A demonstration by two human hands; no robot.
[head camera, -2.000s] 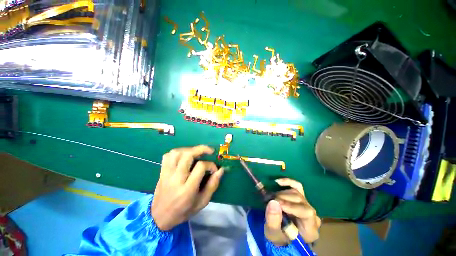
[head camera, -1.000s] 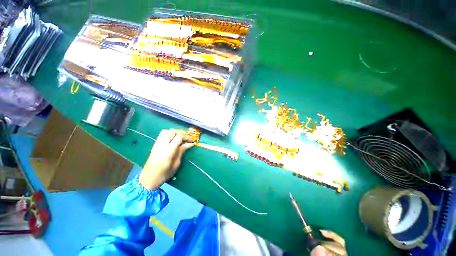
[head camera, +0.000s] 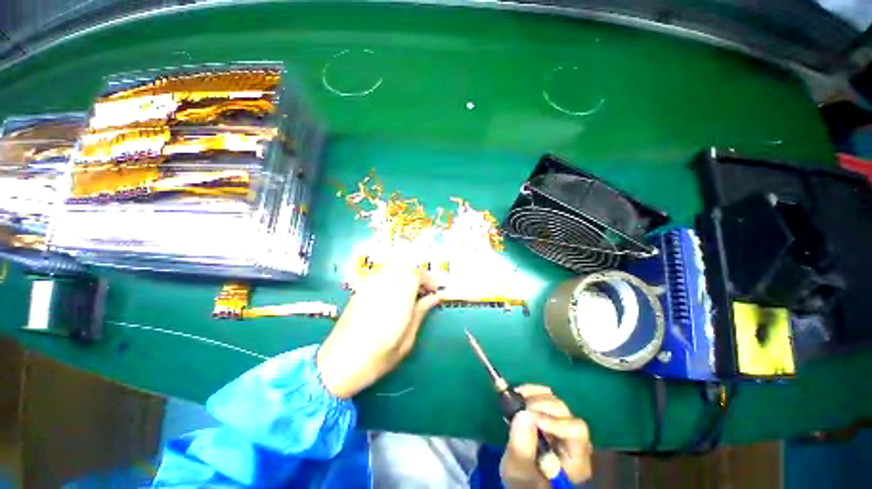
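Note:
My left hand (head camera: 381, 325) reaches over the near edge of the row of flex cables (head camera: 483, 304); its fingertips are in bright glare and I cannot tell if they grip a cable. My right hand (head camera: 547, 435) holds the soldering iron (head camera: 507, 393), its thin tip pointing up and left above the mat, touching nothing. A tangled heap of small flex pieces (head camera: 411, 218) lies behind the row. Finished flex assemblies (head camera: 277, 310) lie left of my left hand. Solder wire (head camera: 186, 334) curves across the mat at left.
Stacked blister trays (head camera: 182, 229) stand at left, with a solder spool (head camera: 62, 306) in front. At right are the fume fan (head camera: 574, 215), a tape roll (head camera: 604, 320), the blue soldering station (head camera: 684, 301), a yellow sponge (head camera: 763, 339) and the black iron stand (head camera: 765, 244).
My left hand has left the finished assemblies and moved right to the row of flex cables. My right hand still holds the iron. The view has shifted right.

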